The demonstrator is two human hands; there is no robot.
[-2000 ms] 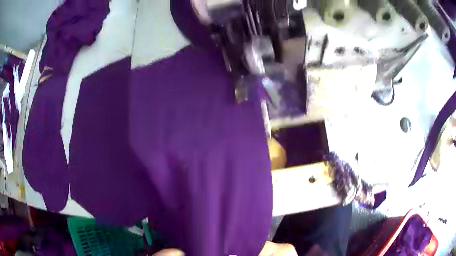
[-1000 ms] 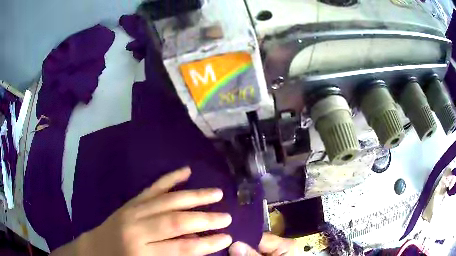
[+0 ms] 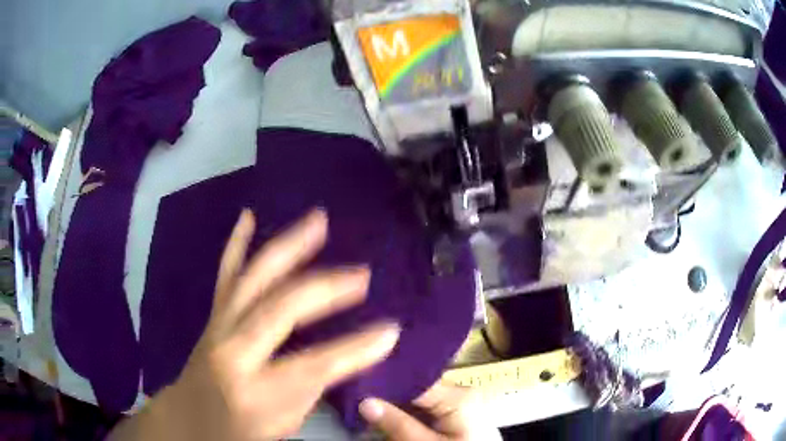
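A dark purple cut panel point(image 3: 345, 164) lies on the white table, its rounded right edge at the presser foot area point(image 3: 472, 202) of the overlock machine point(image 3: 414, 65). My left hand point(image 3: 289, 336) is over the panel, fingers spread and blurred, palm down; whether it touches the cloth is unclear. My right hand point(image 3: 431, 413) is at the panel's front edge, thumb on top and fingers at the rim, pinching the cloth. It is partly cut off by the bottom of the picture. A second purple panel point(image 3: 194, 258) lies flat to the left.
A gathered purple heap point(image 3: 146, 86) with a tan tie strip point(image 3: 90, 181) is at the far left. Another crumpled purple piece point(image 3: 284, 30) is behind. Four tension knobs point(image 3: 586, 129) stick out at right. A yellow metal bracket point(image 3: 517, 370) and thread waste point(image 3: 608, 375) are at the front edge.
The panel's far end has come round toward the machine, and its edge curves at the needle area. My left hand's fingers have spread and lifted into a blur. The view has shifted.
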